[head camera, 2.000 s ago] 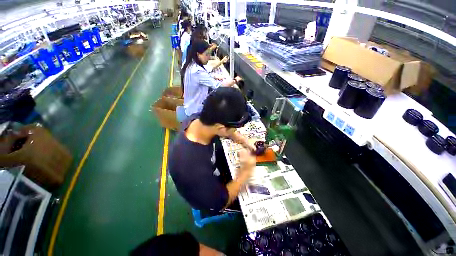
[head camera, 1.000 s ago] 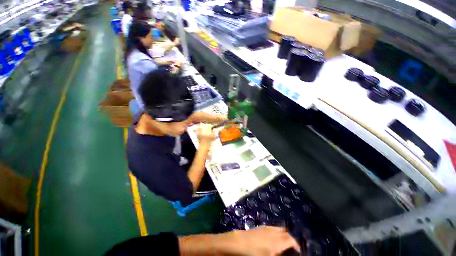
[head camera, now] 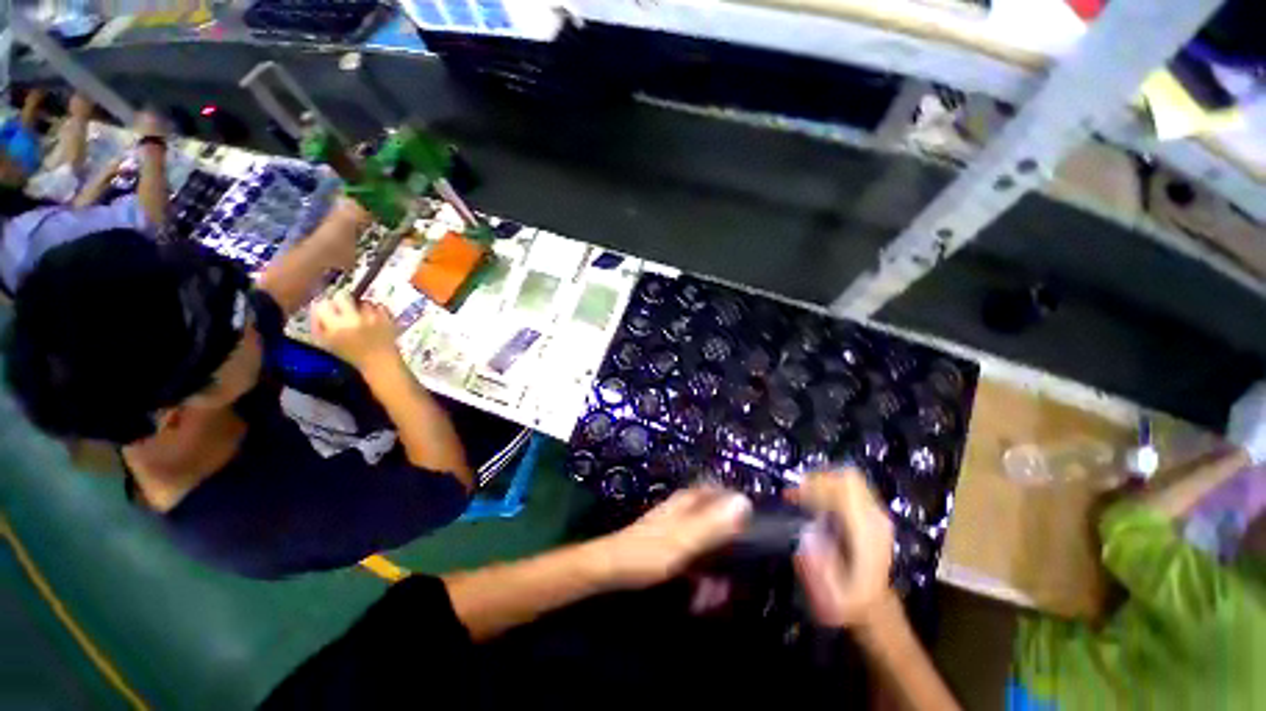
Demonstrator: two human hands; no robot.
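The black blister tray (head camera: pixel 791 375) lies in front of me, with round black parts in rows of pockets. My left hand (head camera: pixel 680 532) and my right hand (head camera: pixel 844 545) are over its near edge, facing each other. Between them is a dark, blurred part (head camera: pixel 761 531), held by the fingers of both hands. Its exact shape cannot be told.
A cardboard sheet (head camera: pixel 1020 521) with a clear bottle (head camera: pixel 1055 463) lies right of the tray, beside a person in a green sleeve. At left a person in black works near a green press (head camera: pixel 396 174) and an orange block (head camera: pixel 449 268). The conveyor belt (head camera: pixel 667 181) runs behind.
The view has swung right and down, bringing the whole tray and the cardboard into sight. My left hand has come back from the tray, and my right hand has come into view. Both meet at a dark part.
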